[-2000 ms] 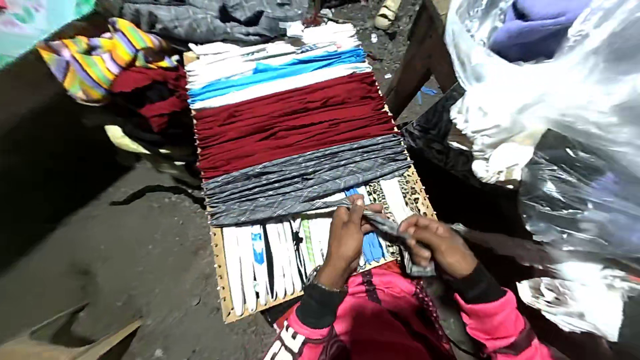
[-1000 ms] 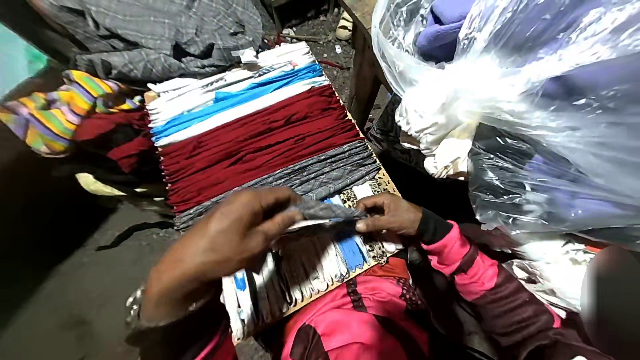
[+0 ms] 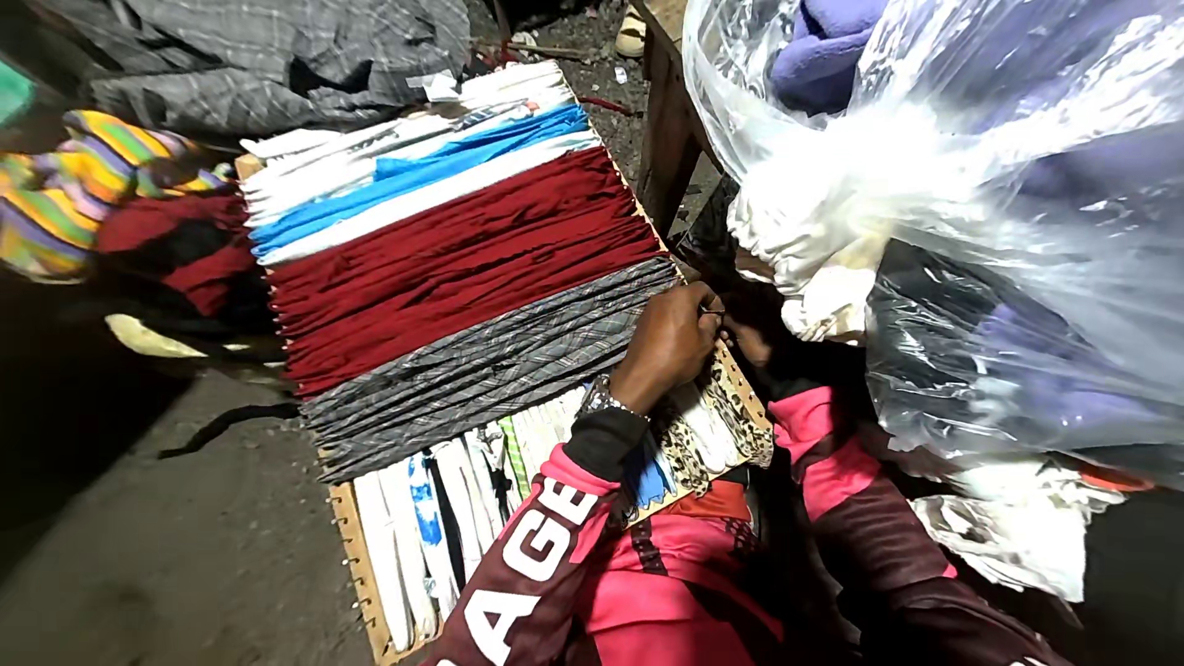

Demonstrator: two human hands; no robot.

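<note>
A wooden frame (image 3: 354,564) edged with nails lies tilted across my lap. Stretched across it are grey plaid fabric strips (image 3: 481,361), dark red strips (image 3: 462,259), and blue (image 3: 444,171) and white ones at the far end. White, patterned and leopard-print strips (image 3: 735,407) run the other way at the near end. My left hand (image 3: 673,338), with a wristwatch, has its fingers bent at the frame's right edge, beside the end of the grey strips. My right hand (image 3: 751,335) is close against it on the outer side, mostly in shadow. What the fingers grip is hidden.
A large clear plastic bag (image 3: 999,203) with purple fabric fills the right side, with white cloth (image 3: 1008,527) below it. Grey plaid cloth (image 3: 277,55) lies beyond the frame. Striped cloth (image 3: 83,194) is at left. A wooden leg (image 3: 668,139) stands near the frame's far right corner.
Both hands have moved to the frame's right edge. A grey strip was held between them over the near part of the frame before; it no longer shows stretched between them.
</note>
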